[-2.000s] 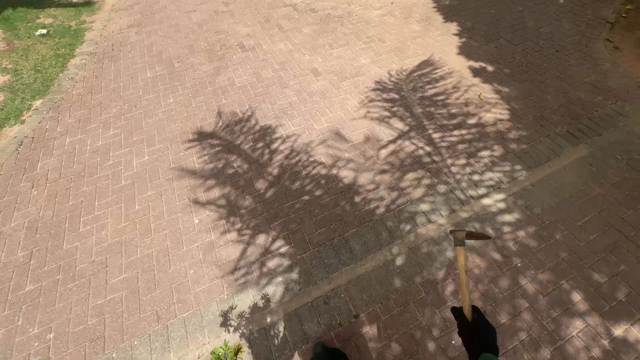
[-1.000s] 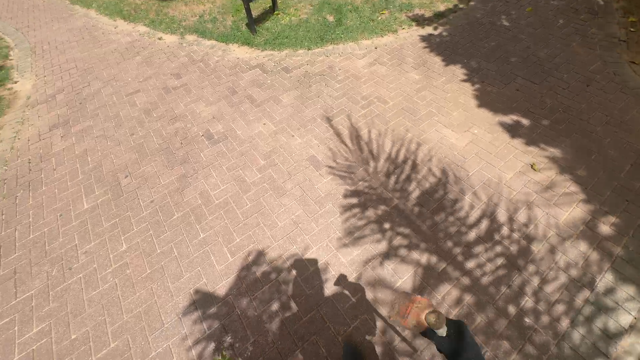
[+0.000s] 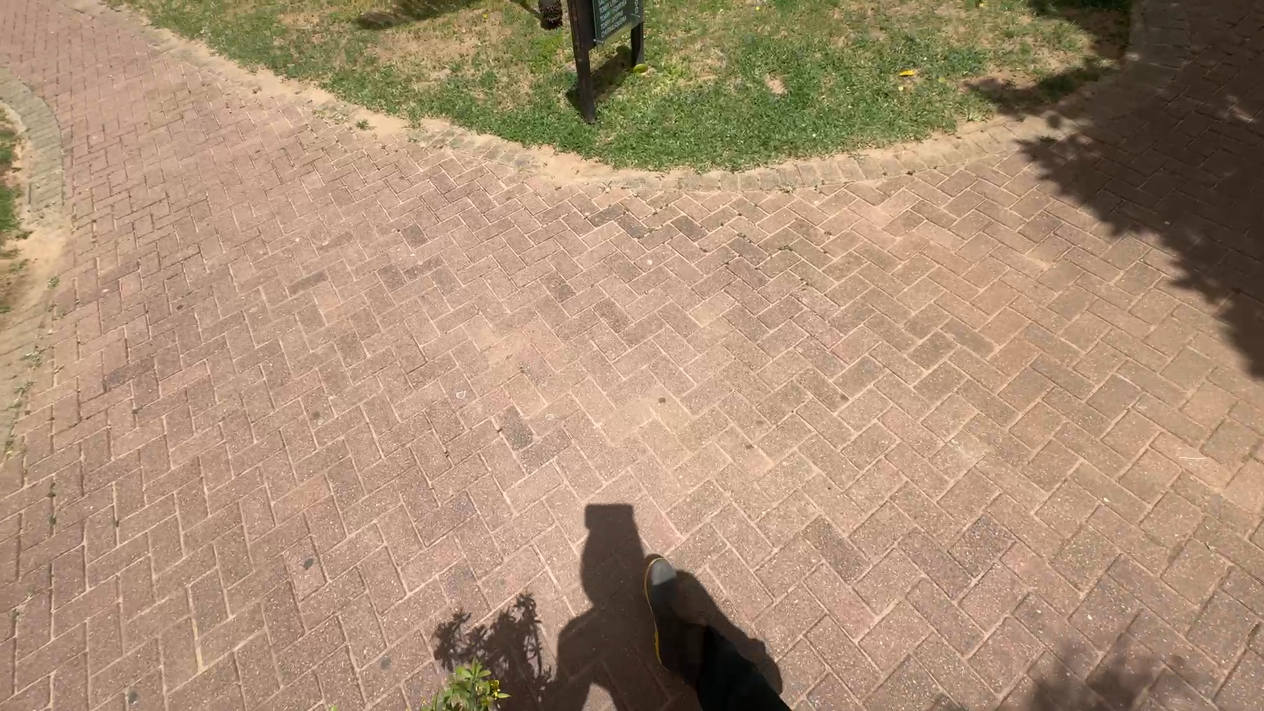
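Observation:
Neither my left hand nor my right hand shows in the head view now, so what they hold cannot be seen. At the bottom centre my foot in a dark shoe [image 3: 668, 602] stands on the herringbone brick paving [image 3: 553, 375], below a dark trouser leg. Around it falls the shadow of a person. Left of the shoe, at the lower edge, the leafy tip of a green plant [image 3: 472, 688] pokes into view, and its stem is out of frame.
A dark signboard [image 3: 614, 18] with writing stands on two posts in the grass [image 3: 711, 109] beyond the paving. A curved brick kerb [image 3: 750, 178] edges that grass; another kerb [image 3: 44, 158] runs along the far left. Tree shadow covers the upper right.
The gloved hand at the lower right, seen with a wooden-handled pick-like tool two seconds ago, has left the view. The view has moved forward, bringing in the signboard and more grass.

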